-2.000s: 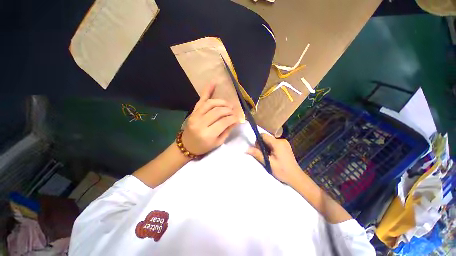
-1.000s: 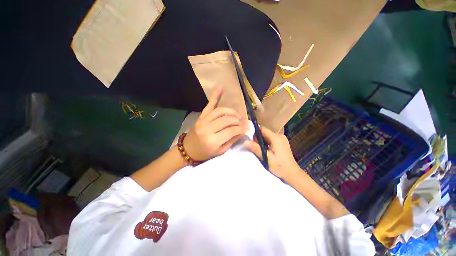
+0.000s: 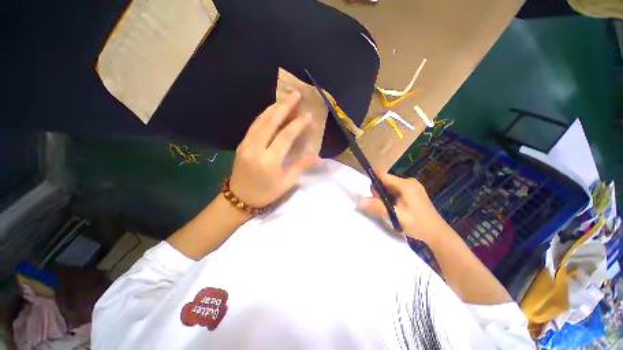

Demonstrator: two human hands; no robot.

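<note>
A cream sewn piece [image 3: 312, 111] with a yellow edge lies tilted on the front edge of a black board [image 3: 273, 41]. My left hand [image 3: 270, 154], slightly blurred, holds the piece with its fingers spread over it and hides much of its left side. My right hand [image 3: 408, 208] grips dark scissors [image 3: 355, 152], whose blades point up and left along the piece's right edge. A thin yellow strip hangs beside the blades. Whether the blades are parted cannot be told. The lower end of the piece is near my white top.
Larger cream pieces [image 3: 158, 55] lie on the board at upper left. Yellow and white offcuts [image 3: 396, 96] lie on the brown table [image 3: 454, 48]. A blue plastic basket [image 3: 546, 171] stands at right, with fabric scraps [image 3: 570, 273] beside it. Thread ends [image 3: 183, 153] show over the green floor.
The cream piece has turned, and its top now comes to a point. My left hand has moved up and left over it. My right hand and the scissors' handles have moved right and the blades tilt more.
</note>
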